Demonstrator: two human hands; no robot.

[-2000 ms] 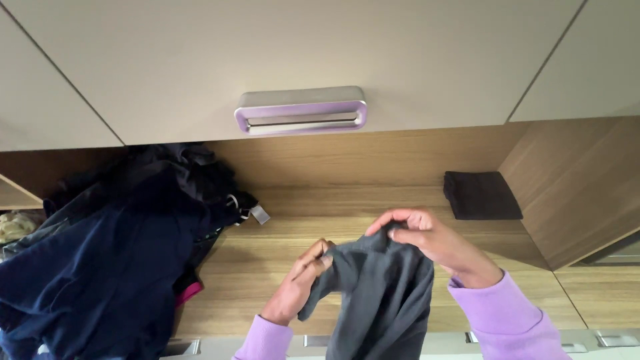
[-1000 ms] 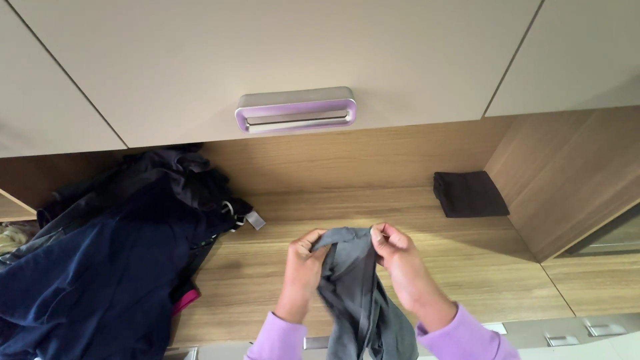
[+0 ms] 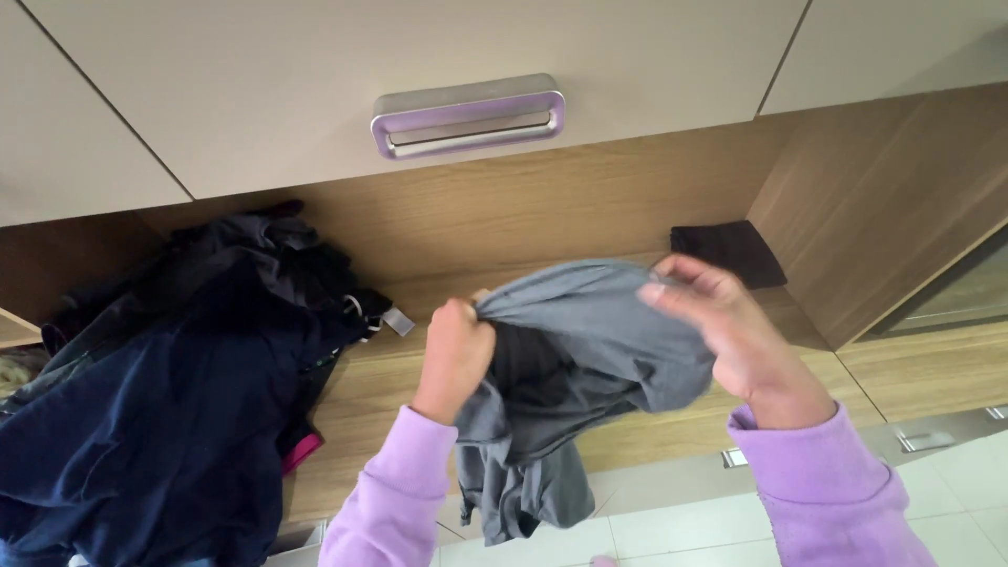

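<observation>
A grey cloth garment (image 3: pixel 598 339) hangs between my hands over the front edge of the wooden shelf. My left hand (image 3: pixel 457 346) is closed in a fist on its gathered upper edge. At the garment's upper right edge is my right hand (image 3: pixel 717 323), with thumb and fingers around the fabric; it is slightly blurred. The lower part of the garment drops past the shelf edge, partly folded over itself. A folded dark cloth (image 3: pixel 728 252) lies on the shelf behind my right hand.
A heap of dark blue and black clothes (image 3: pixel 181 378) with a white tag covers the shelf's left side. Above it is a pale cabinet door with a metal handle (image 3: pixel 468 118). A wooden side panel (image 3: pixel 882 189) stands right. Drawer handles (image 3: pixel 925 441) line the front below.
My hands have moved apart, and the grey garment, bunched and hanging narrow a second ago, is now spread wider between them. The folded dark cloth and the clothes heap stay put.
</observation>
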